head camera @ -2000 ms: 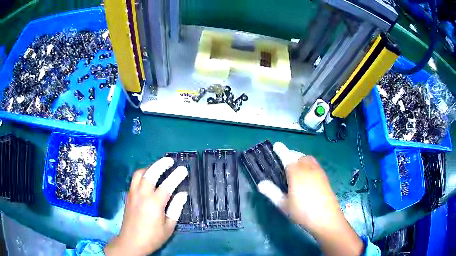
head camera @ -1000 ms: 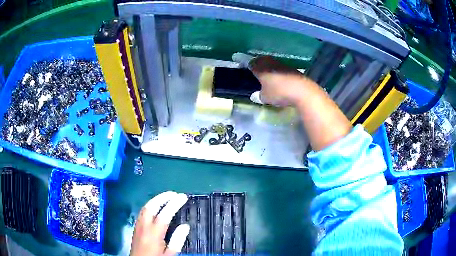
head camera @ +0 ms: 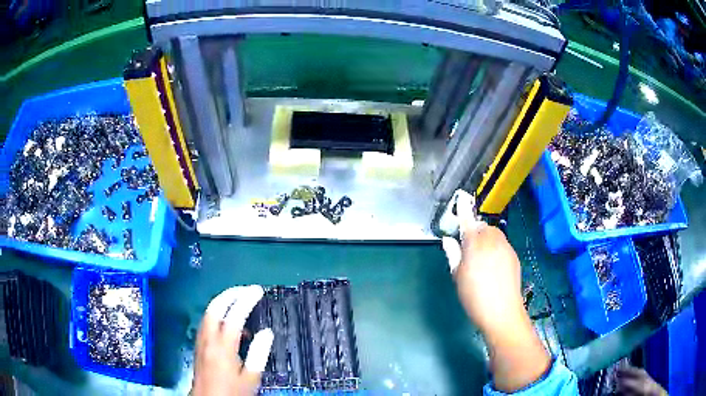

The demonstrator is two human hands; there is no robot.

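One black plastic housing (head camera: 341,132) lies in the recess of the cream fixture (head camera: 294,161). Two more housings stand side by side on the bench, a left one (head camera: 284,340) and a right one (head camera: 330,332). My left hand (head camera: 228,340), with white finger coverings, is at the left housing's upper left edge, fingers and thumb around that edge. My right hand (head camera: 486,271) is at the small whitish button box (head camera: 449,220) at the press base's front right corner; its fingers cover the button. It holds nothing that I can see.
Dark metal pieces (head camera: 313,203) lie loose on the press base (head camera: 255,224). Yellow bars (head camera: 161,128) flank the press. Large blue bins (head camera: 159,232) and small blue bins (head camera: 78,325) stand at both sides. Another person's hand (head camera: 639,383) shows at bottom right.
My right hand has let go of the housing, now in the fixture, and moved to the button box. My left hand stays at the left housing. The view has shifted.
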